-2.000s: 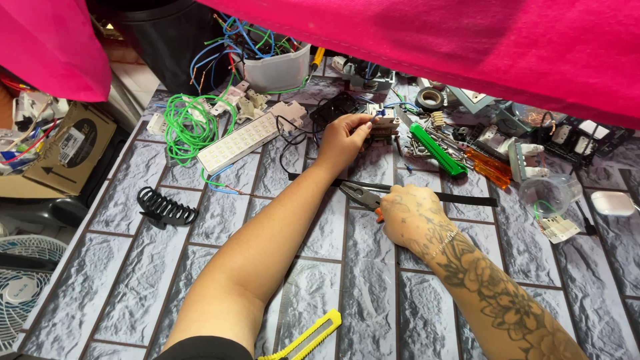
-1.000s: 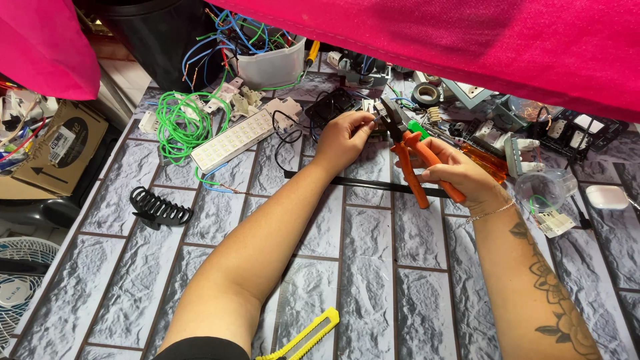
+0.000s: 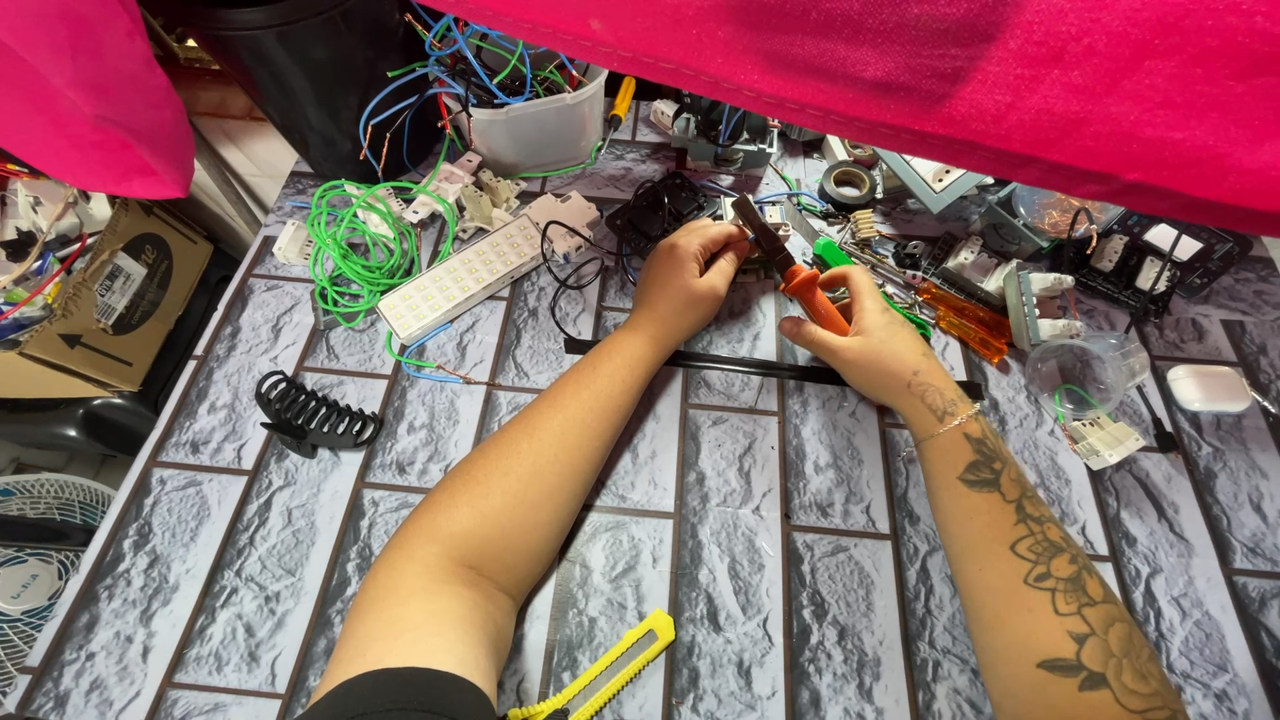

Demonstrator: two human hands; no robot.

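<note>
My left hand point(image 3: 690, 278) is closed near the back middle of the table, its fingertips pinching something small and blue, likely a wire end, mostly hidden by the fingers. Orange-handled pliers point(image 3: 812, 300) are in my right hand point(image 3: 868, 335), their dark jaws up against the left fingertips. Under both forearms a black flat strip point(image 3: 745, 367) runs across the table. Just behind my left hand lies a black part with a thin black cable point(image 3: 655, 208). A green-handled tool point(image 3: 828, 253) is beside the pliers, and a roll of black tape point(image 3: 847, 186) lies behind them.
An LED light panel point(image 3: 462, 278), coiled green wire point(image 3: 362, 250) and a black hair claw clip point(image 3: 318, 412) lie left. A plastic tub point(image 3: 535, 130) holds wires. Orange screwdrivers point(image 3: 965, 318), a clear cup point(image 3: 1085, 370) and a white case point(image 3: 1208, 388) are right; a yellow cutter point(image 3: 600, 672) is in front.
My right hand has lifted the pliers from beside the black strip and brought them up to my left fingertips. The handles, spread apart one second ago, now look closer together.
</note>
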